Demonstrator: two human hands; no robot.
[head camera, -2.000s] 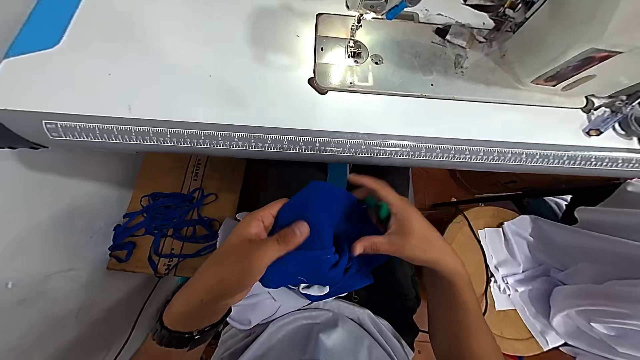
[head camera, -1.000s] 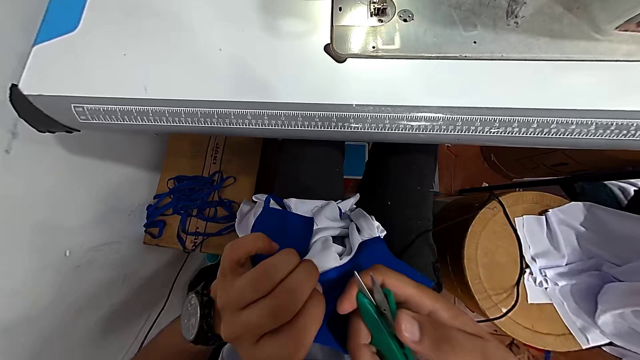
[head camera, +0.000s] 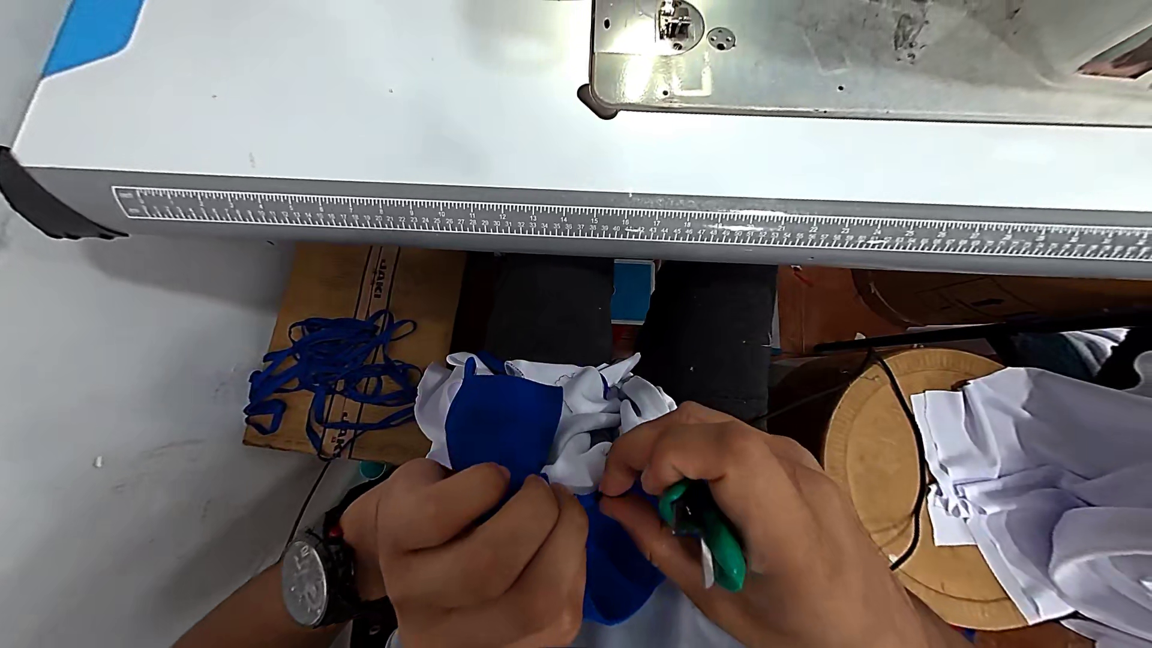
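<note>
Blue and white fabric lies bunched over the lap, with a blue panel (head camera: 504, 418) on its left and white folds (head camera: 585, 432) beside it. My left hand (head camera: 486, 549), a watch on its wrist, has its fingers curled closed on the blue cloth. Thumb and forefinger of my right hand (head camera: 720, 504) pinch the fabric close by. Green-handled thread snips (head camera: 724, 549) are tucked in the palm of that same hand, their blades partly hidden. The cloth edge between the two hands is mostly covered by fingers.
Above the hands runs the sewing table's edge with a printed ruler (head camera: 630, 222); the sewing machine's bed (head camera: 810, 63) is beyond. Blue cords (head camera: 342, 369) lie on a cardboard box (head camera: 423, 297) at left. At right, white fabric (head camera: 1035, 486) rests over a round brown lid (head camera: 864, 450).
The snips, pointing up from my right hand one second ago, now sit turned down in the palm while the fingertips pinch cloth. The fabric has been opened out since the first frame, showing more white.
</note>
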